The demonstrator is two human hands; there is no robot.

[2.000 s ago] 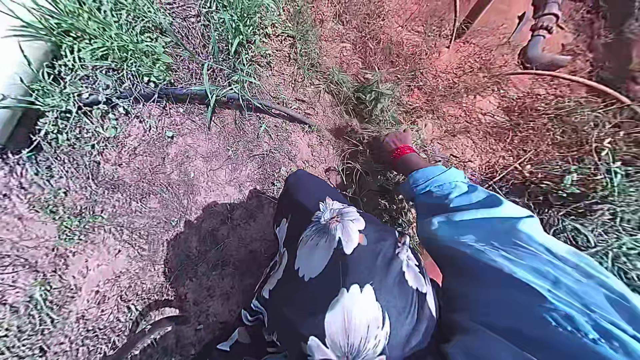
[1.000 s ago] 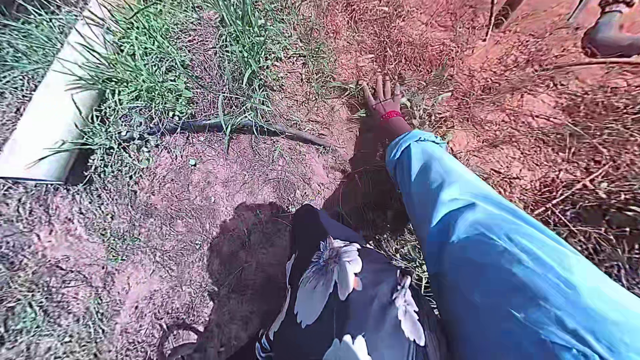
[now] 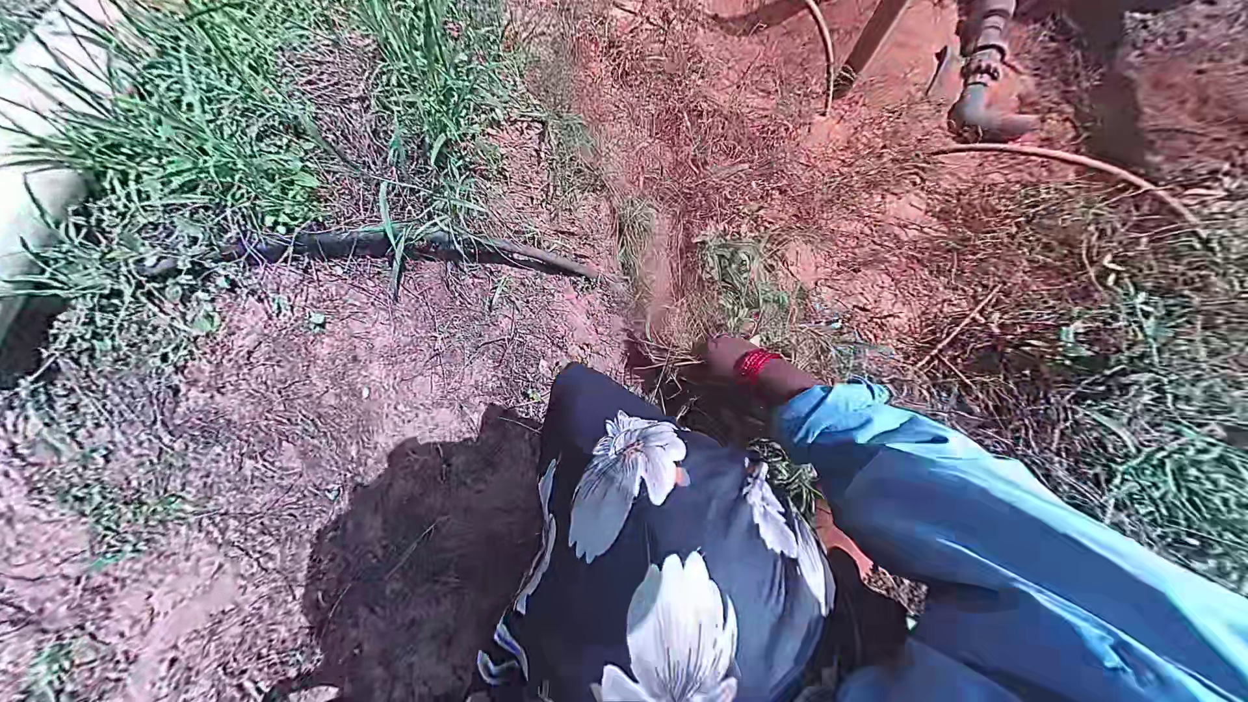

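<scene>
My right hand (image 3: 723, 355), with a red band (image 3: 754, 365) at the wrist and a blue sleeve (image 3: 975, 526), is low at the ground just beyond my knee. Dry grass and weeds (image 3: 741, 283) lie at and around its fingers, which are blurred and partly hidden, so whether they grip any stalks cannot be told. Dark cloth with white flowers (image 3: 682, 517) covers my bent leg beside the hand. My left hand is out of the frame.
A dark hose or stick (image 3: 419, 246) lies on the soil left of the hand. Green grass (image 3: 224, 136) grows beside a pale pipe or post (image 3: 34, 205). At upper right are a metal pipe elbow (image 3: 980, 117) and a thin curved hose (image 3: 1092, 164).
My right hand was stretched out with fingers spread on the ground a second ago. It has come back nearer my knee, among the grass, much as it was two seconds ago.
</scene>
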